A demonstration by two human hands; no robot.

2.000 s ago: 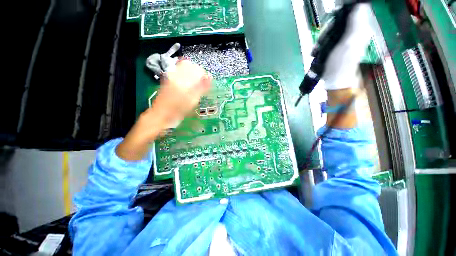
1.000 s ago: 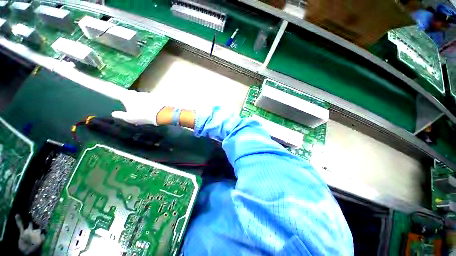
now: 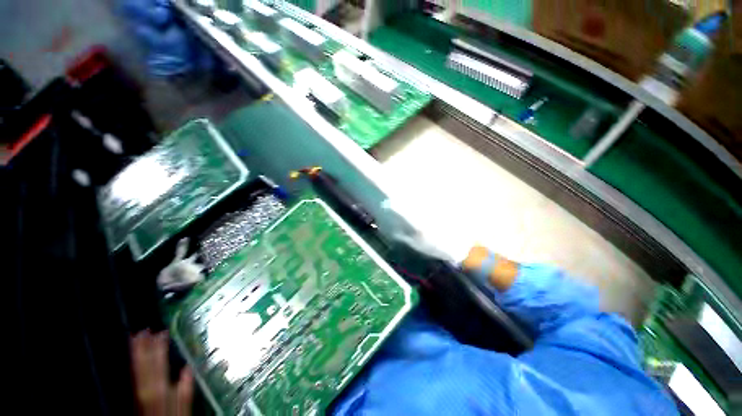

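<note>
A large green circuit board [image 3: 297,305] lies tilted in view, in front of me. My right hand [image 3: 415,236], in a white glove with a blue wrist band, is right of the board near the conveyor rail; it is blurred and its grip is unclear. My left hand [image 3: 161,375] is bare and blurred, beside the board's lower left edge; its fingers point up and its grip is unclear. The black screwdriver [image 3: 346,201] lies on the bench beyond the board, away from my right hand. The screw tray [image 3: 240,231] is at the board's far side.
Another green board [image 3: 171,183] lies beyond the tray. A grey-white bundle [image 3: 181,272] is beside the screws. Boards with heatsinks [image 3: 366,81] sit on the conveyor at the right. A dark object [image 3: 476,305] lies below my right wrist. Green shelves [image 3: 561,114] stand beyond the conveyor.
The view has swung back left. My right hand has moved from beside the screwdriver back toward my body along the rail. My left hand has come into view at the board's lower left.
</note>
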